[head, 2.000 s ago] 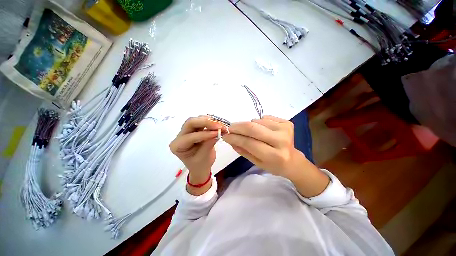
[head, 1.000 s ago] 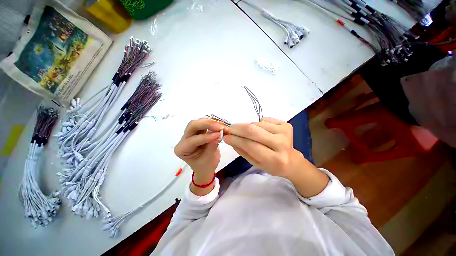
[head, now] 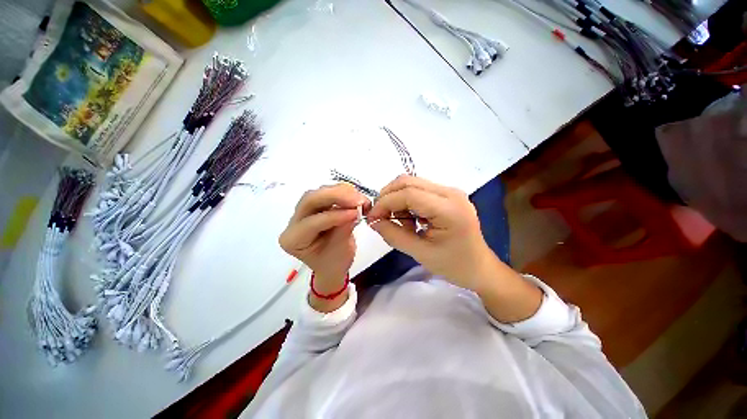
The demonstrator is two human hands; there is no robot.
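Observation:
My left hand (head: 323, 232) pinches a tiny white connector housing (head: 361, 213) between thumb and fingertips. My right hand (head: 434, 229) is against it, its fingertips closed on thin lead wires. Some dark wires (head: 352, 180) fan out above my left fingertips. Another spread of lead wires (head: 400, 150) rises above my right hand. Short pale wire parts show under my right fingers. The wire ends at the housing are too small to tell apart. A white cable with an orange-red band (head: 260, 308) runs from near my left wrist down left along the table.
White cable bundles (head: 164, 237) with dark reddish wire ends lie at left. A printed bag (head: 94, 82), a yellow container (head: 178, 20) and a green bag (head: 237, 6) stand upper left. Loose housings (head: 434, 106) lie beyond my hands. Grey cables (head: 610, 41) and another person's sleeve (head: 708, 155) are at right, above a red stool (head: 606, 213).
My right fingers have shifted and curled, and pale wire parts now show below them. The wires above both hands have moved slightly up and left. The housing stays between my fingertips.

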